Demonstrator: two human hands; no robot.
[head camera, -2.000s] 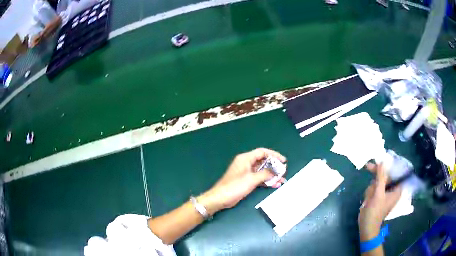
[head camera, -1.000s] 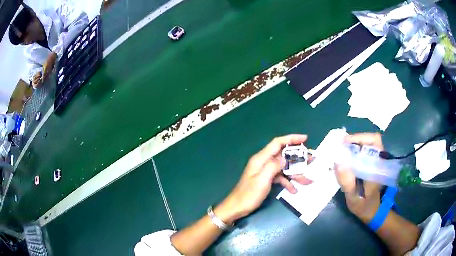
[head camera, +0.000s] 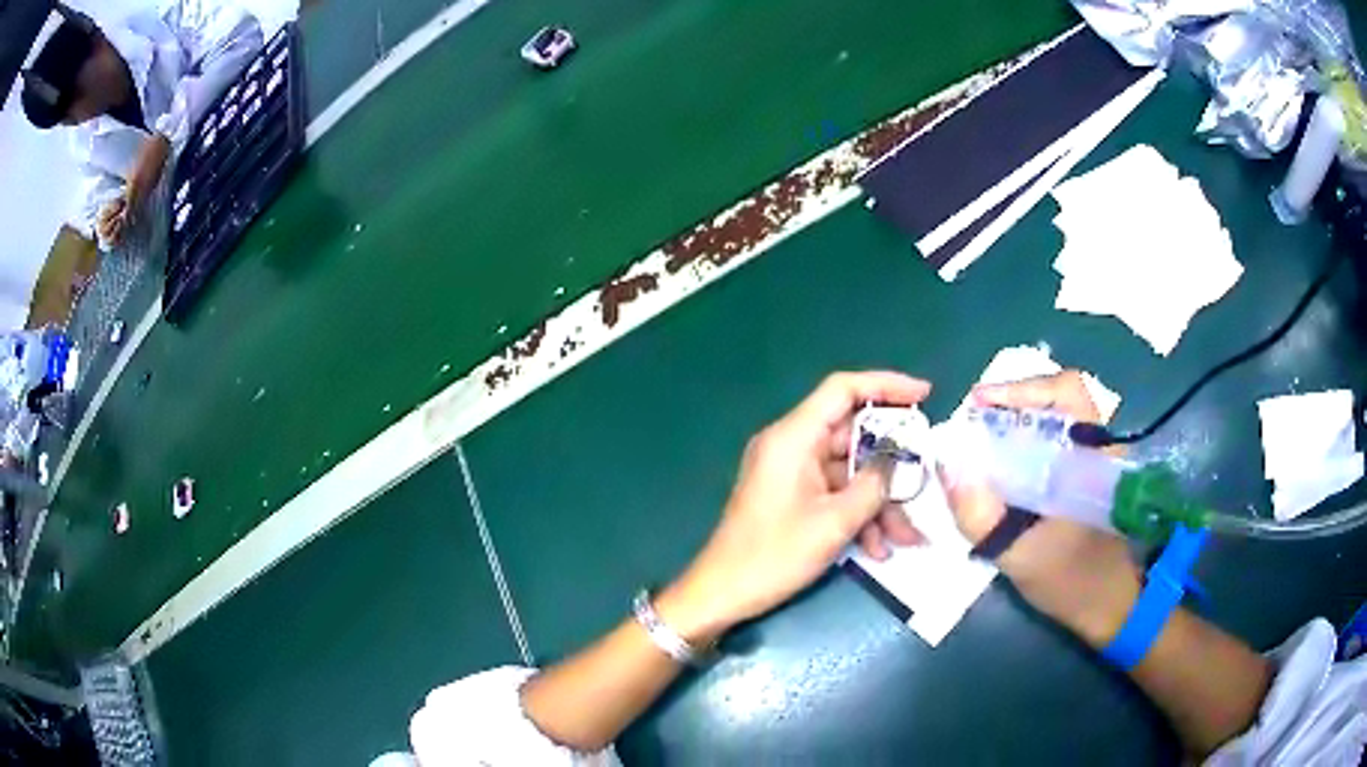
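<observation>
My left hand (head camera: 817, 487) holds a small white plastic housing (head camera: 888, 453) in its fingertips, dark parts showing inside. My right hand (head camera: 1034, 517) grips a fat clear glue syringe (head camera: 1049, 468) with a green cap and a clear hose running right. The syringe's front end is at the housing's right side; whether it touches is too blurred to tell. A black cable (head camera: 1214, 367) meets the syringe. A dark piece shows at my right hand's fingers. A white paper sheet (head camera: 948, 577) with a black edge lies under both hands.
Loose white papers (head camera: 1147, 247), a small white paper (head camera: 1309, 454), black strips (head camera: 1005, 143) and shiny bags (head camera: 1259, 75) lie to the right. Across the rusty rail (head camera: 705, 247), the green conveyor carries similar units (head camera: 549, 48). A person in white sits beyond a black tray (head camera: 233, 165).
My right hand first reached the right side, then brought the syringe to the housing. It now sits closer to the housing than a second ago. The view has shifted.
</observation>
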